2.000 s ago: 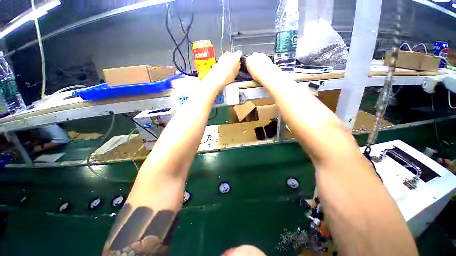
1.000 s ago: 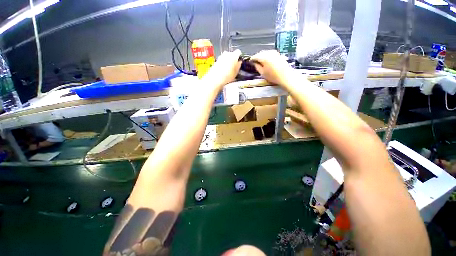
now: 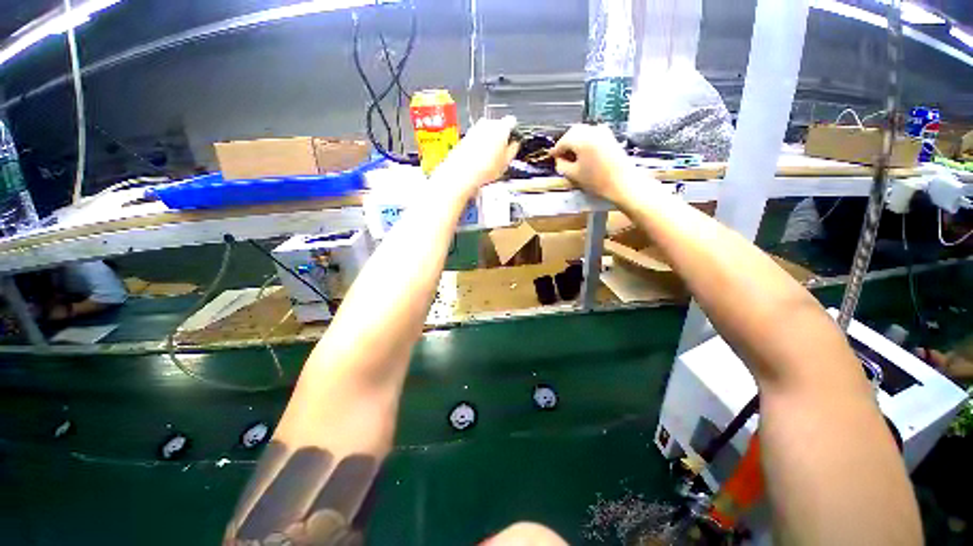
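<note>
Both of my arms reach forward to the upper shelf. My left hand is closed around a small dark thing just right of the yellow-red can. My right hand is beside it, with fingertips pinched at a thin brownish piece by the dark thing. What the dark thing is cannot be told. Round pale discs with black rims, such as this one, lie on the green belt below my arms.
The shelf holds a can, a blue tray, a clear bottle and a carton. At right are a white feeder, an orange screwdriver handle, a screw pile and a white post.
The discs have moved right along the belt. My right hand has moved right, apart from my left hand. More of the orange handle now shows beside my right arm.
</note>
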